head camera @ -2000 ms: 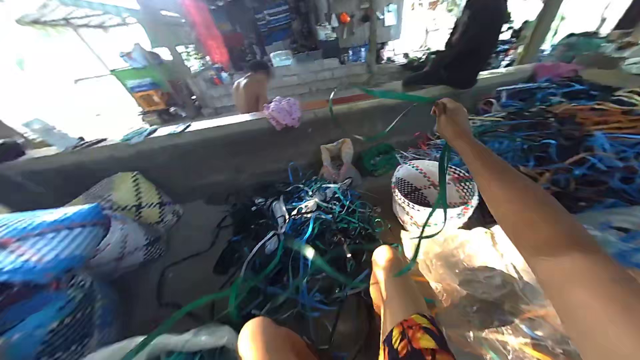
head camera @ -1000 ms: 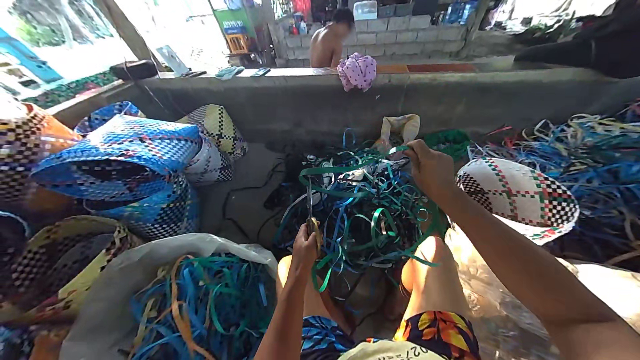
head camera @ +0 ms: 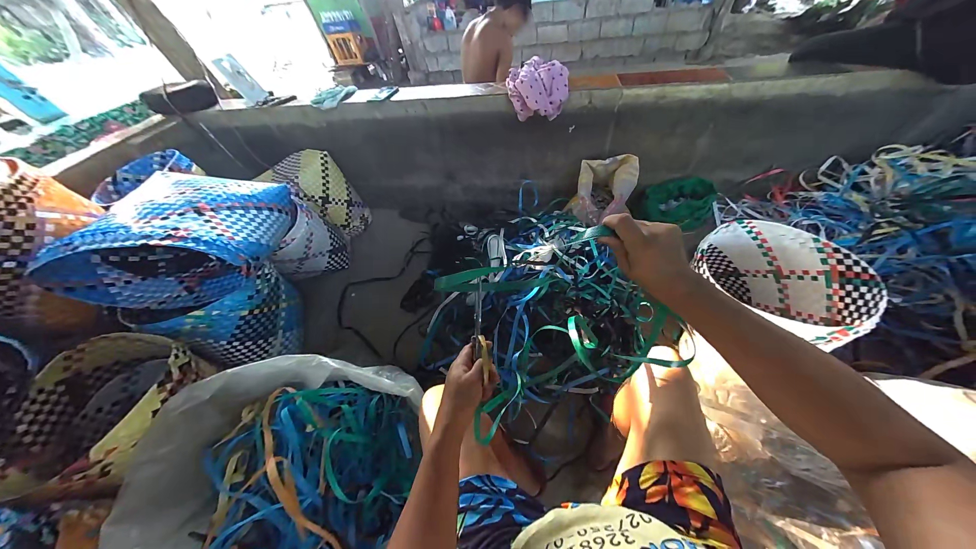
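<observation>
My left hand [head camera: 467, 377] is closed on the yellow handles of a pair of scissors [head camera: 480, 335], whose blades point away from me. A green plastic strap [head camera: 496, 279] crosses at the blades. My right hand [head camera: 648, 252] pinches green strapping [head camera: 591, 235] between thumb and fingers, to the right of the scissors. Below both hands lies a tangled heap of blue, green and white strap pieces [head camera: 534, 328], between and beyond my knees. Whether the blades are apart cannot be told.
Woven baskets [head camera: 168, 229] stand at the left, above a sack of cut straps [head camera: 328, 457]. A white patterned basket [head camera: 801, 282] and more straps [head camera: 900, 229] are at the right. A low concrete wall [head camera: 427, 137] carries a pink cloth [head camera: 537, 88]; a person [head camera: 486, 46] is beyond it.
The view has swung left and down since the first frame. My right hand, raised with a long green strap two seconds ago, is now lower, over the heap. My left hand with the scissors has come into view.
</observation>
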